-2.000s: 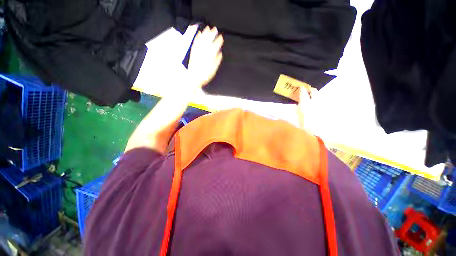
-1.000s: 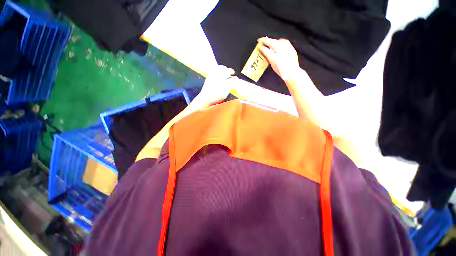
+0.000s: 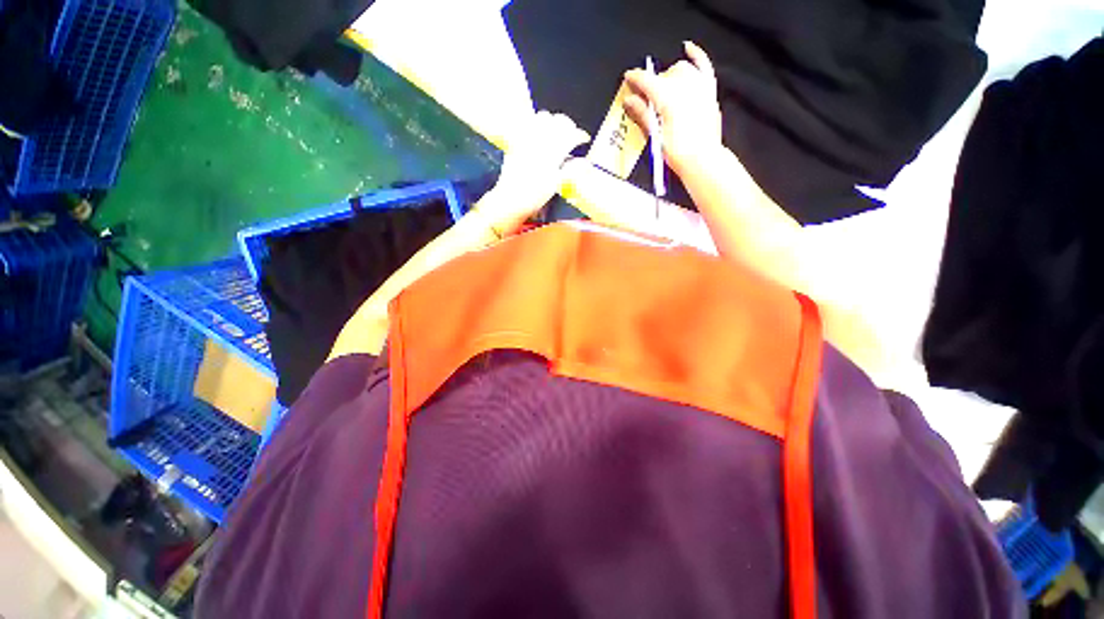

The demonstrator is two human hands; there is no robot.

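A black garment piece point(image 3: 799, 97) lies on the white table, its near edge by the table's edge. My right hand point(image 3: 680, 106) is over it and holds a thin white marking pen point(image 3: 657, 157), tip pointing towards me. Its fingers also touch the upper end of the tan marking template point(image 3: 617, 139), which has dark handwriting. My left hand point(image 3: 541, 157) is at the table's near edge, its bent fingers close to the template's lower end. Whether it grips the cloth edge or the template is not clear.
A black garment pile point(image 3: 1023, 230) lies on the table at right. Dark cloth point(image 3: 285, 27) hangs over the edge at upper left. Blue crates point(image 3: 182, 417) stand on the green floor point(image 3: 242, 169) at left, one with brown cardboard; another crate point(image 3: 1035, 550) is at lower right.
Over two seconds, my right hand has moved from the near right onto the garment, and my left hand from the cloth to the table edge. The pen now shows in my right hand. The view has shifted.
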